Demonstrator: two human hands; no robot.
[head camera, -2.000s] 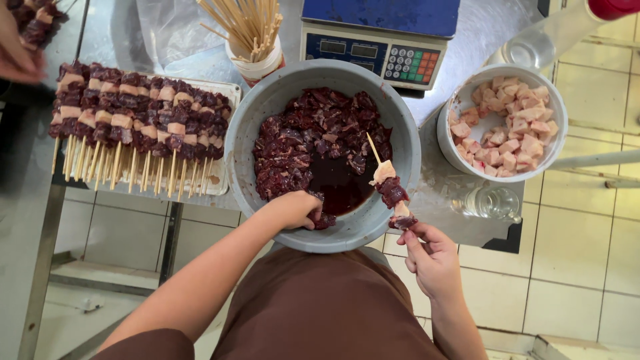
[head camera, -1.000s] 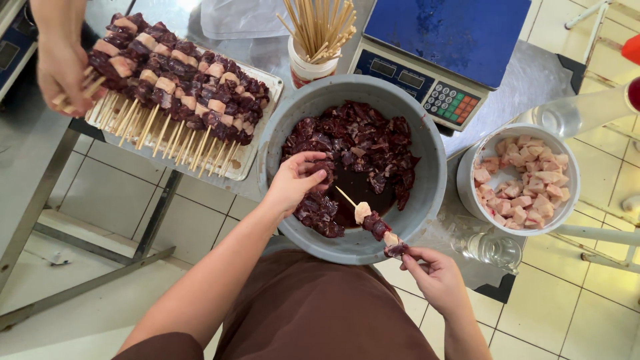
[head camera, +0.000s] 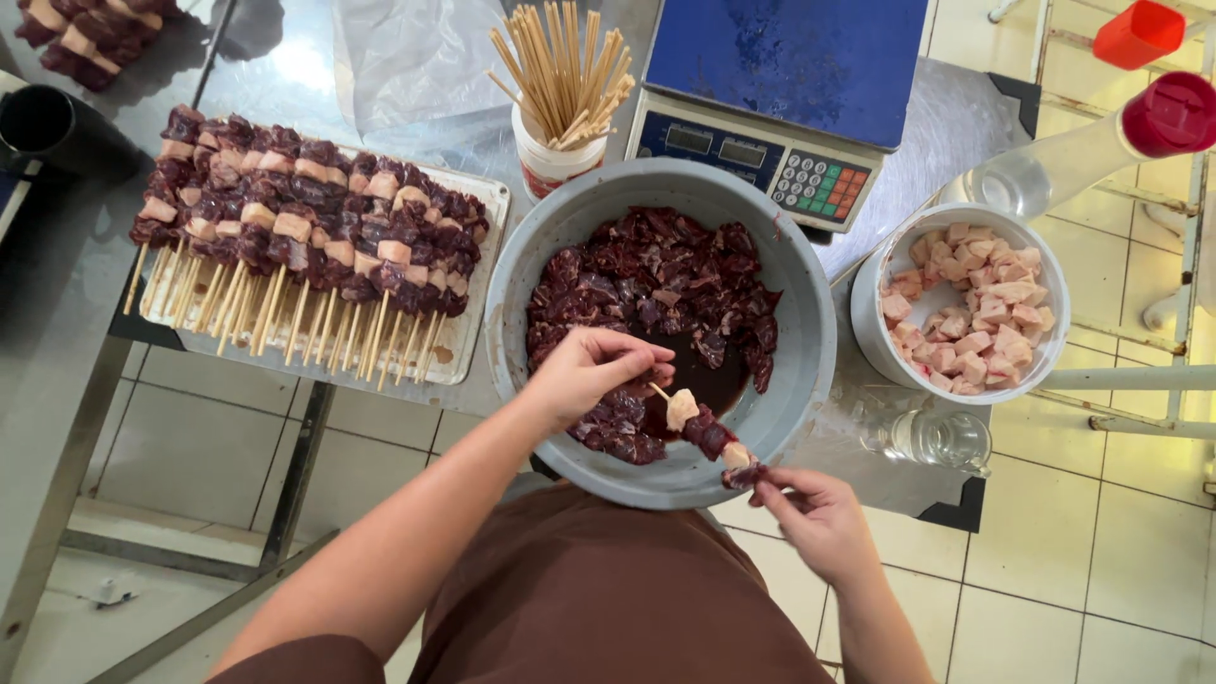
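Note:
A grey plastic basin (head camera: 817, 399) holds dark red meat pieces (head camera: 655, 275) in dark liquid. Over its near edge, my right hand (head camera: 817, 522) grips the lower end of a skewer (head camera: 708, 432) threaded with pale and dark pieces, its pointed tip toward upper left. My left hand (head camera: 603, 370) is near that tip with thumb and fingers together; whether it pinches a meat piece cannot be told. A white tub (head camera: 864, 313) of pale fatty cubes (head camera: 978, 313) is right of the basin. On the left, filled skewers (head camera: 313, 218) lie piled on a tray (head camera: 470, 351).
Behind the basin stand a white cup (head camera: 560, 161) of bare bamboo skewers (head camera: 565, 76) and a digital scale (head camera: 779, 76). A glass mug (head camera: 940, 442) and a red-capped clear bottle (head camera: 1045, 171) flank the tub. A plastic bag (head camera: 408, 57) and more skewers (head camera: 95, 38) lie farther back.
My left hand has risen from the meat in the basin and come to the skewer's tip. Another person's hand, seen earlier at the piled skewers, is out of view.

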